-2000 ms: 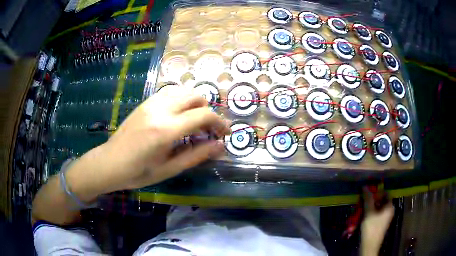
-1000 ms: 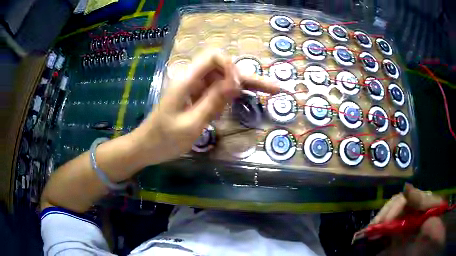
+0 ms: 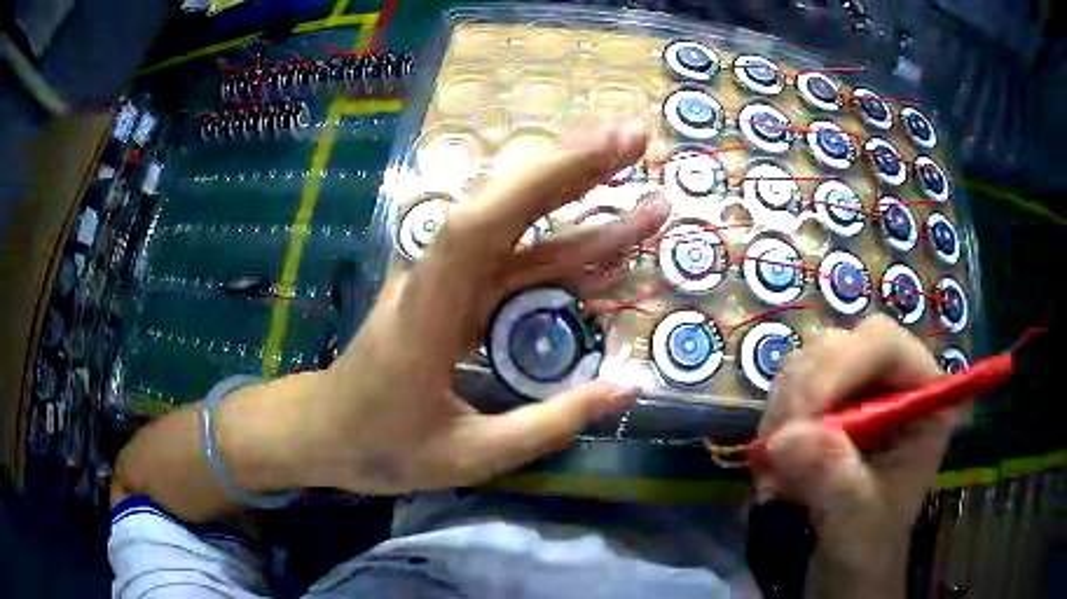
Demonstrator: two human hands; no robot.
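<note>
A speaker driver [image 3: 542,343], white ring and dark centre facing up, looks larger than the tray discs and sits raised between the thumb and fingers of my left hand [image 3: 491,316]. The exact grip is partly hidden. My right hand [image 3: 848,433] is closed around the red test probe [image 3: 919,401], its thin tip pointing left, apart from the driver. The main blister tray [image 3: 655,404] lies under both hands, with white-ringed discs and red leads in its pockets, mostly at centre and right.
The slotted blister tray [image 3: 217,231] is at the left on the green mat, with rows of discs on edge near its top and a dark piece lower down. Stacked filled trays [image 3: 73,310] stand at the far left. Yellow tape [image 3: 585,483] crosses the front.
My left hand has come nearer, its fingers spread, with the driver face up. My right hand has moved up and left with the red probe, over the tray's front edge.
</note>
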